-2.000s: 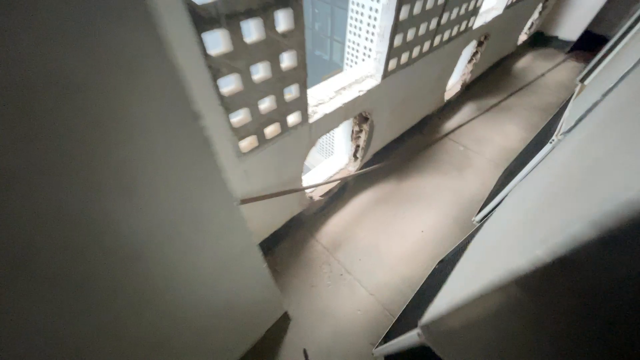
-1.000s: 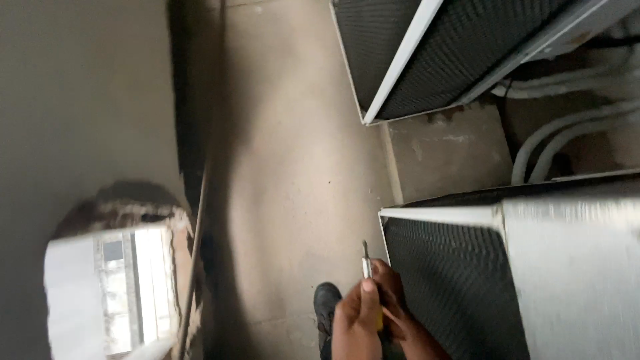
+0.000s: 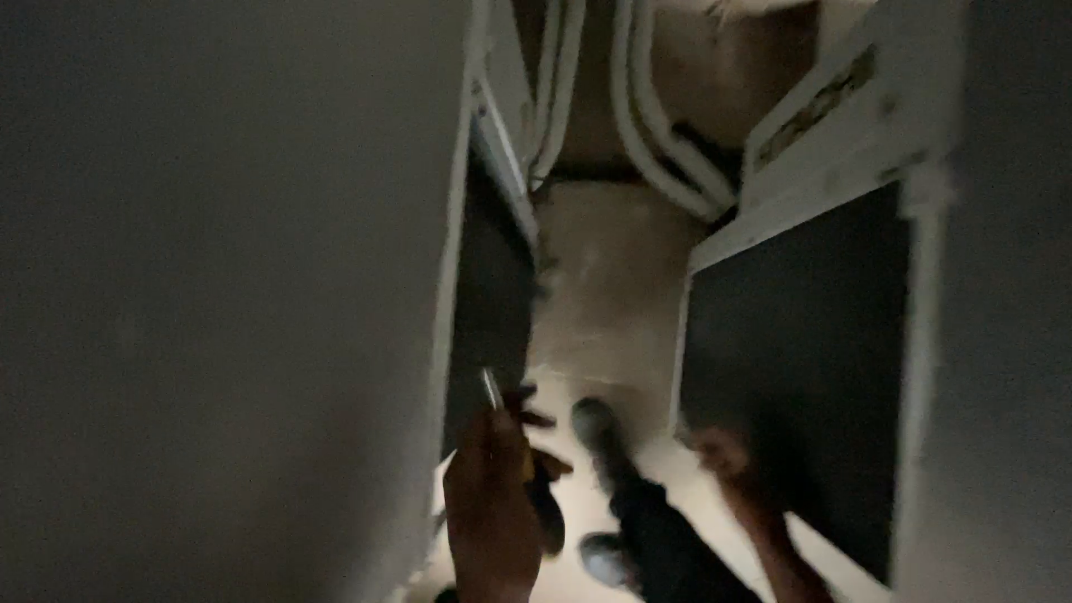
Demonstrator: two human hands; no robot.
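In the dim lower middle of the head view, my left hand point(image 3: 494, 486) is closed around a screwdriver point(image 3: 492, 390). Its metal shank points up and away, and a bit of yellow handle shows beside the palm; the rest is mostly hidden. My right hand point(image 3: 722, 452) is apart from it, near the lower left corner of the dark coil face of an outdoor air-conditioning unit point(image 3: 796, 335). That hand is blurred; whether it touches the unit or holds anything cannot be told.
Another unit's dark coil face point(image 3: 494, 310) and a large grey panel point(image 3: 234, 293) stand at the left. Pale wrapped pipes point(image 3: 636, 100) curve beyond the narrow concrete floor gap point(image 3: 615, 293). Shoes point(image 3: 593, 419) and dark trouser legs are low in the view.
My hands, together at the screwdriver one second ago, are now apart, with the tool in the left. The view has turned from the walkway toward the gap between the units.
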